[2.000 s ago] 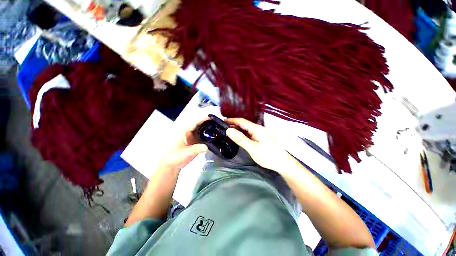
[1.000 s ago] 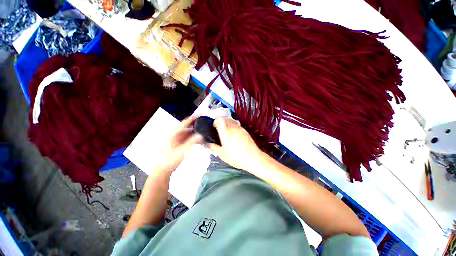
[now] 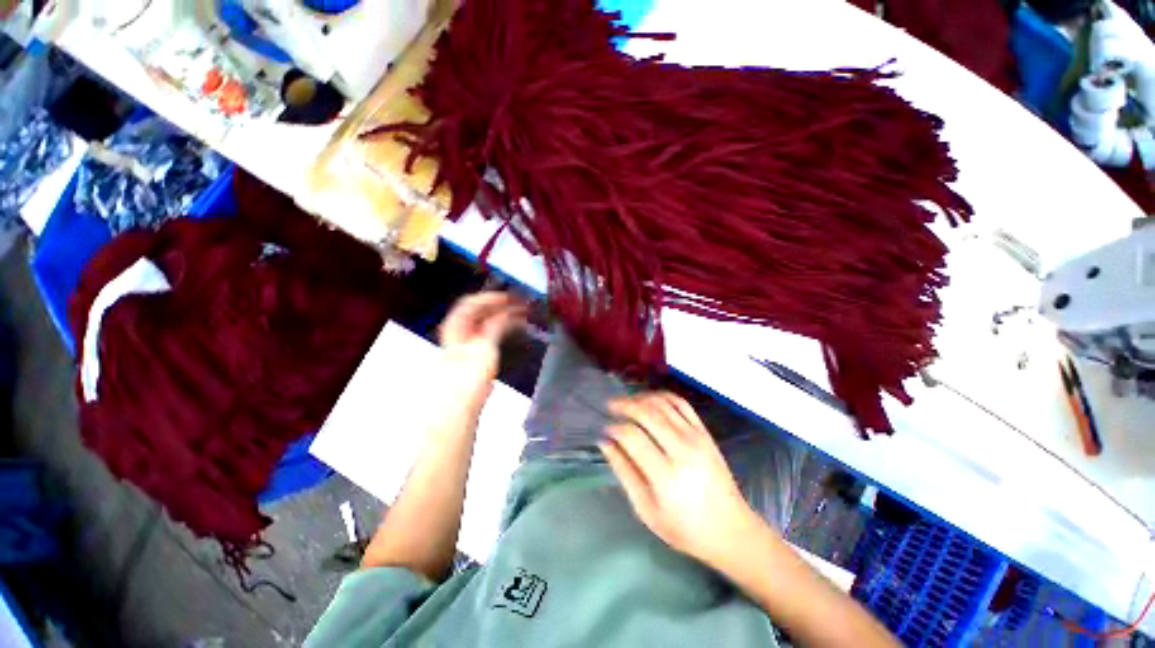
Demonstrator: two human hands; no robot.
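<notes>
A large bundle of dark red straps (image 3: 722, 190) lies across the white table, some ends hanging over the near edge. My left hand (image 3: 484, 327) is blurred beside that edge, left of the hanging ends; I cannot tell whether it holds anything. My right hand (image 3: 671, 462) rests palm down at my lap and shirt front, fingers a little apart, with nothing seen in it. The black earbud case is not visible. Dark slim tweezers (image 3: 801, 380) lie on the table near the strap ends.
A sewing machine (image 3: 1102, 298) and orange-handled snips (image 3: 1080, 405) are at the right. A second maroon pile (image 3: 215, 380) sits at lower left, near a white board (image 3: 405, 405). A blue mesh crate (image 3: 925, 576) is below the table. Gold wrap (image 3: 380, 177) lies at the left edge.
The black case, earlier open and then closed between both hands, is out of sight. My hands have parted: the left towards the table edge, the right down to my lap.
</notes>
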